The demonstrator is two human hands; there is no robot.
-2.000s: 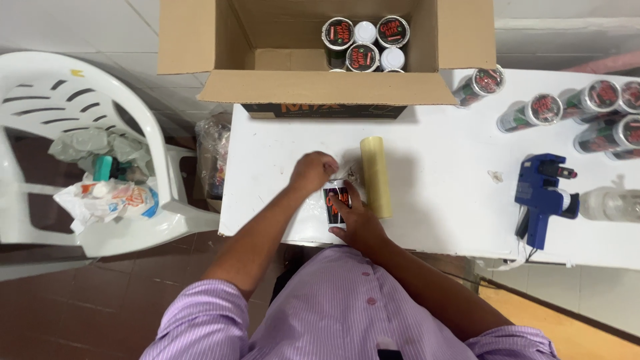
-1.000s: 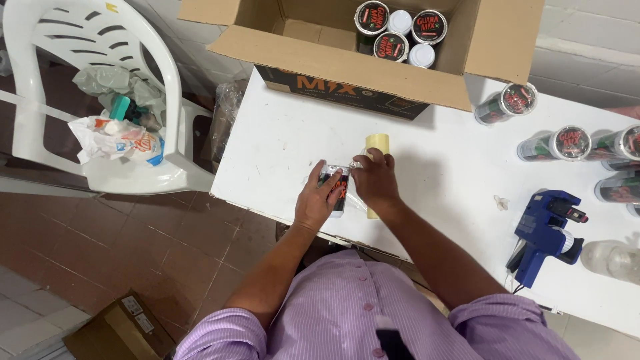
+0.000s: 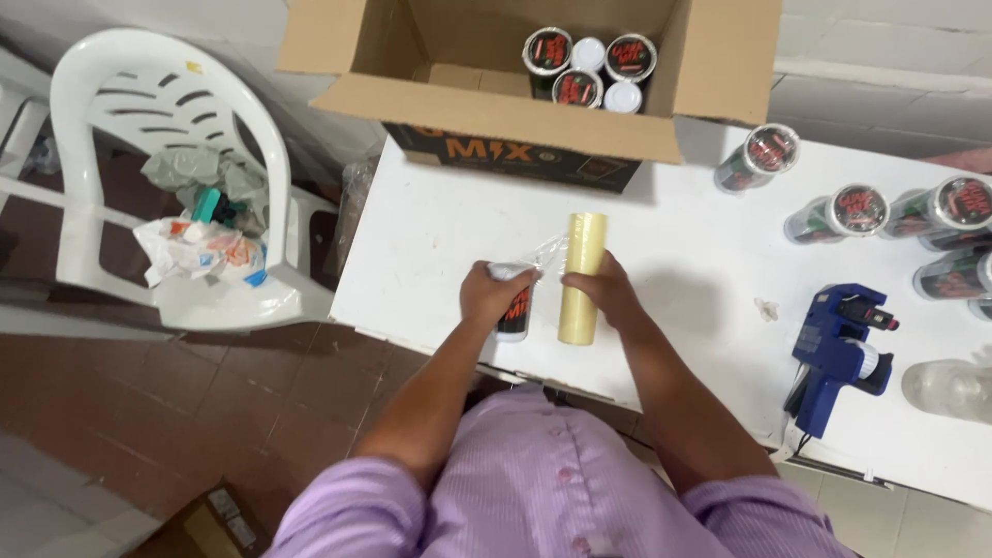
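Note:
My left hand (image 3: 496, 294) grips the upper part of a small container (image 3: 513, 318) with a black and red label and a pale lower end, lying on the white table. My right hand (image 3: 608, 288) holds an upright-lying roll of yellowish cling film (image 3: 585, 310) from its right side, thumb across it. A strip of clear film (image 3: 550, 254) stretches between the roll and the container at my left hand. The container's top is partly hidden by my fingers and the film.
An open cardboard box (image 3: 496, 108) holds several lidded containers (image 3: 577, 87). Film-wrapped containers (image 3: 859, 211) stand at the right, near a blue label gun (image 3: 833, 356) and a clear bottle (image 3: 949, 390). A white plastic chair (image 3: 271, 155) with bags (image 3: 203, 252) is at the left.
My right hand has moved from beside the container and the film's upper end to the roll's right side. Film now spans visibly between roll and container. The view has shifted.

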